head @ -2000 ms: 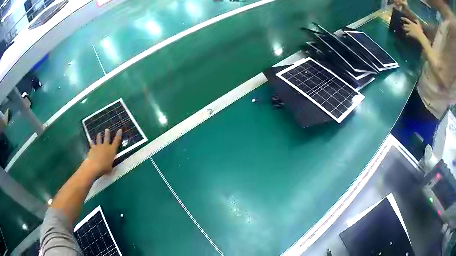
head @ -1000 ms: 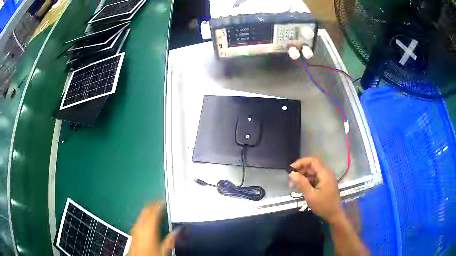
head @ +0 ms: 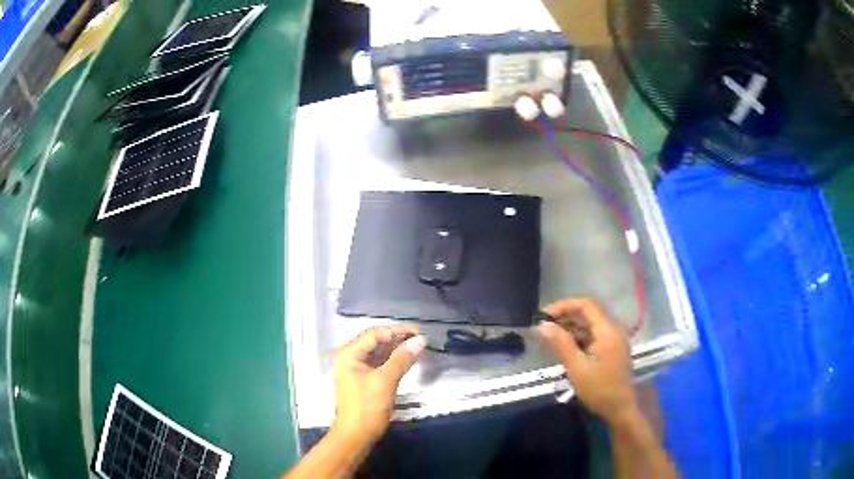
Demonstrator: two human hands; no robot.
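Note:
A solar panel point(head: 389, 253) lies face down on the silver-framed light box point(head: 599, 281). A black junction box point(head: 441, 256) sits in the middle of its back. The panel cable point(head: 482, 342) is bundled at the panel's near edge. My left hand point(head: 379, 360) pinches the cable's end left of the bundle; its tip is hidden by the fingers. My right hand point(head: 590, 351) holds a small dark test lead connector point(head: 546, 318) by the panel's near right corner. Red and blue test leads point(head: 629, 224) run from the bench meter point(head: 473, 75) down the box's right side.
Overlapping solar panels point(head: 157, 164) lie on the green belt point(head: 201, 309) at the left, with another panel point(head: 154, 440) at the near left. A blue plastic basket point(head: 749, 281) stands at the right, below a black fan point(head: 749, 98).
My left hand has moved from the belt side onto the light box and taken the panel cable's end. The cable bundle has shifted right. My right hand still holds the connector.

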